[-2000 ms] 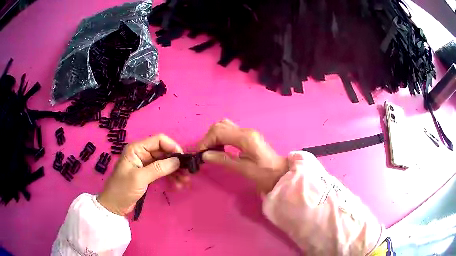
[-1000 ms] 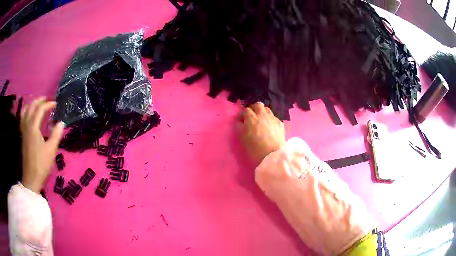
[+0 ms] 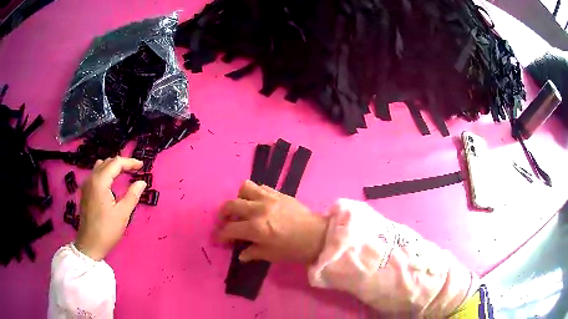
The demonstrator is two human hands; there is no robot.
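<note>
Several cut webbing pieces [image 3: 249, 280], flat and black, lie fanned on the pink table in front of me. My right hand [image 3: 265, 224] lies over their middle, fingers slightly blurred; whether it grips them is hidden. Their upper ends show above the hand and their lower ends below it. My left hand [image 3: 111, 202] is at the small black buckles [image 3: 149, 197] below the bag, thumb and forefinger apart on either side of a buckle. I cannot tell if the fingertips touch it.
A torn clear plastic bag [image 3: 90, 103] spills buckles at the upper left. A large webbing pile [image 3: 373, 56] fills the top. A smaller black pile [image 3: 18, 187] lies far left. A single webbing strip [image 3: 411, 185], a phone [image 3: 476, 171] and a dark cylinder [image 3: 539, 111] are right.
My right hand has come from the large pile down to the centre, where several webbing pieces now lie. My left hand has moved right from the far-left pile to the buckles.
</note>
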